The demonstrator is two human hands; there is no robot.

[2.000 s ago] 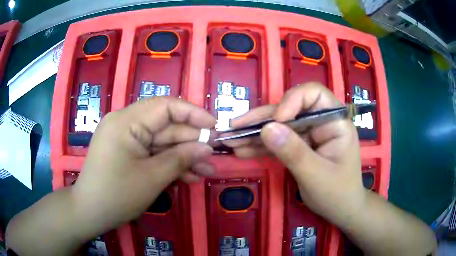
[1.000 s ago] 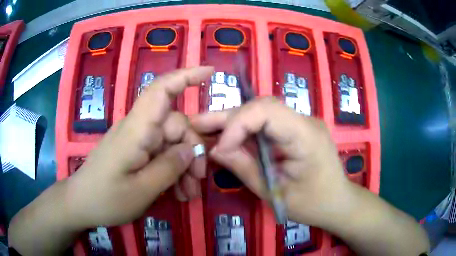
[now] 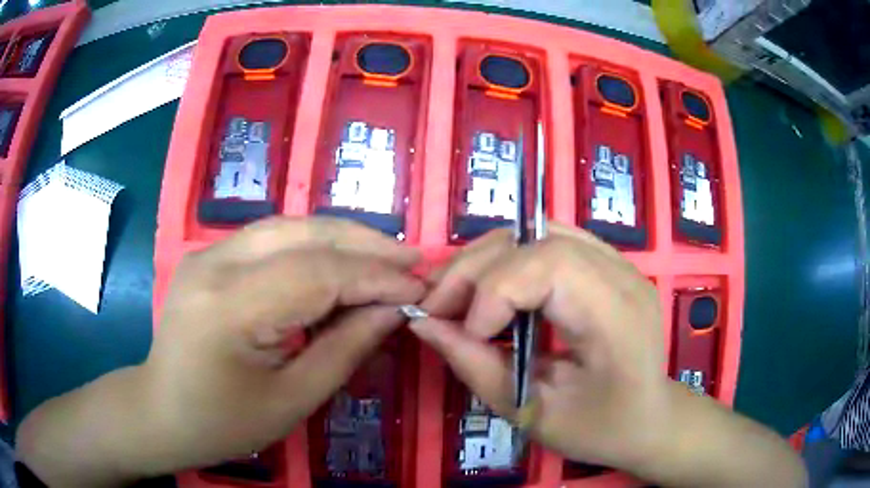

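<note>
My left hand pinches a tiny white piece between thumb and finger, over the middle of the coral-red foam tray. My right hand has its thumb and finger at the right side of the same piece. It also holds the tweezers, which stand nearly upright with the slim prongs pointing away from me. Dark red part-built phones with silver metal patches lie in the tray pockets. The front row is partly hidden by my hands.
White folded label sheets lie left of the tray on the dark green bench. Part of another red tray shows at the left edge. A large grey-white box with yellow round feet stands at the back right.
My hands have closed together around the piece. The tweezers have swung from pointing left to pointing away from me. The view has shifted, so the tray sits farther right.
</note>
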